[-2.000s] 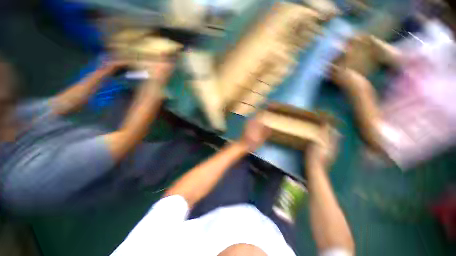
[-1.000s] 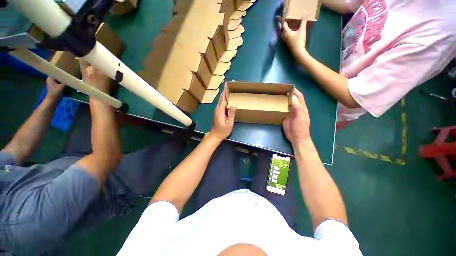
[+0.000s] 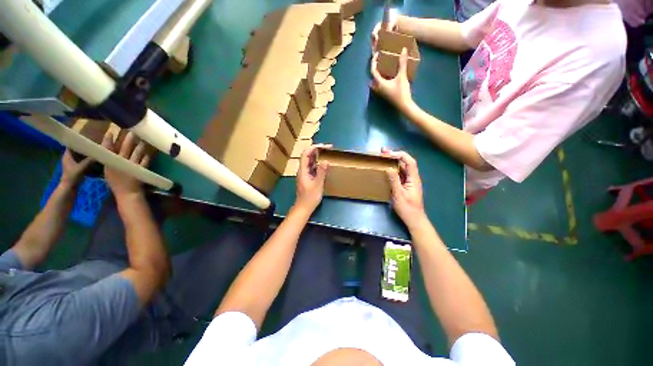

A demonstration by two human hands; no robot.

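Observation:
A small brown cardboard box (image 3: 356, 180) is held level over the green workbench near its front edge, centre of view. Its long near wall faces me and its top shows a narrow dark opening. My left hand (image 3: 311, 179) grips its left end, and my right hand (image 3: 407, 187) grips its right end, thumbs on the near wall. A smartphone (image 3: 396, 271) with a green-and-white screen rests on my right thigh below the bench edge.
A long row of part-folded boxes (image 3: 268, 93) lies left of centre. Cream uprights (image 3: 204, 159) cross the upper left. A person in pink at right holds a box (image 3: 396, 56). A person in grey works at left. A red stool (image 3: 627, 218) stands far right.
The box has tilted so its near wall shows more and its opening looks narrower. My fingers have moved up around its ends. The view has shifted slightly, and the neighbour's box has turned.

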